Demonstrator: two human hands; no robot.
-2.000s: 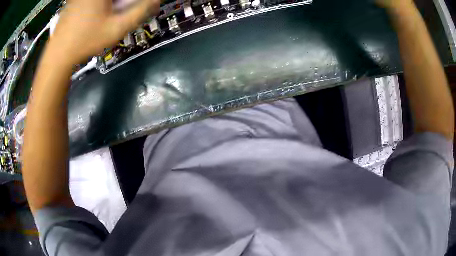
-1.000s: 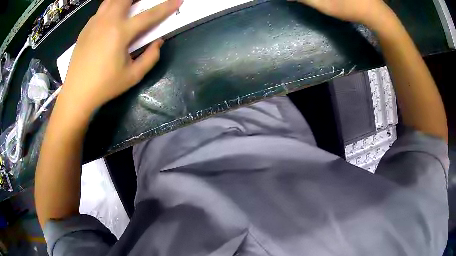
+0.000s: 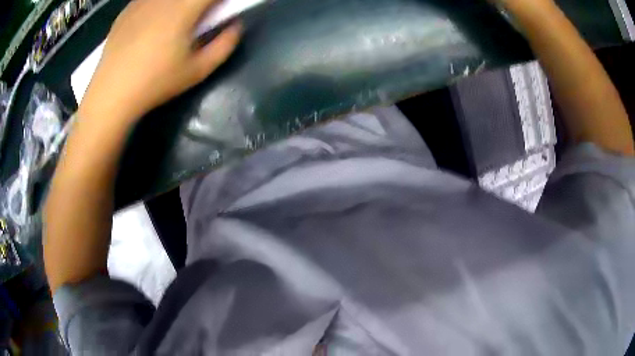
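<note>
A long white power strip cover lies on the green mat, with its left end showing beyond my left wrist and most of it cut off by the top edge. My left hand is over its left part, thumb at its near edge; the other fingers are partly out of the picture. My right hand is at the top edge and mostly cut off, so its fingers and anything under them are hidden. The picture is slightly blurred.
A clear plastic bag with a white plug and cable lies left of my forearm. An open power strip with internals is at the upper left. White ribbed pieces are below the bench at right. The bench edge crosses in front of my lap.
Two seconds ago the open internals of a strip showed; then a white cover surface was there. Since one second ago the view has shifted and the strip and both hands sit higher.
</note>
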